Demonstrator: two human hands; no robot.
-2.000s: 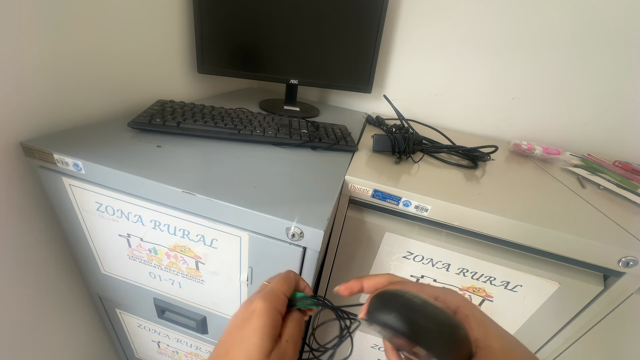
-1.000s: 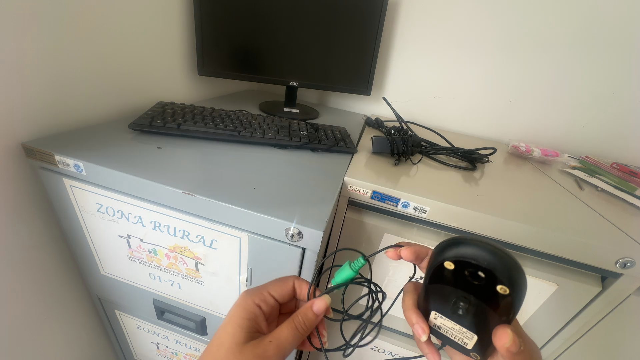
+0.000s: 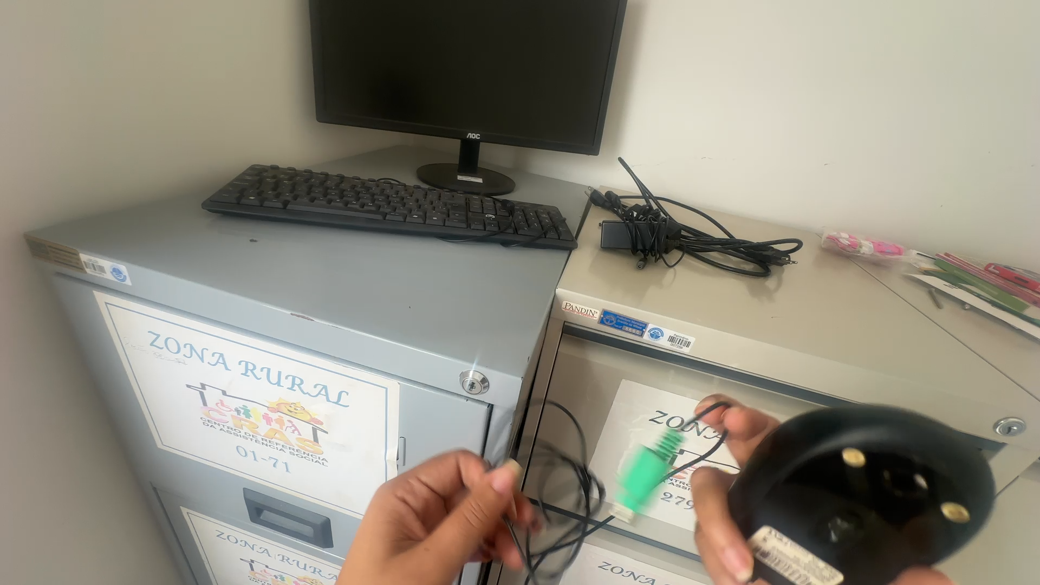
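My left hand pinches a thin black cable that hangs in loose loops between my hands. In my right hand is a round black device, its underside facing me, with metal-coloured discs and a printed label; what device it is I cannot tell. Strands of the cable also run by my right fingers. A green plug-like connector, blurred, dangles between the hands, near the right fingertips and clear of my left hand.
Behind are a grey filing cabinet with a black keyboard and AOC monitor, and a beige cabinet bearing a bundled power adapter and plastic-wrapped items.
The green connector, near my left fingers two seconds ago, now hangs closer to my right hand. The round device has been turned to show its underside and has moved right.
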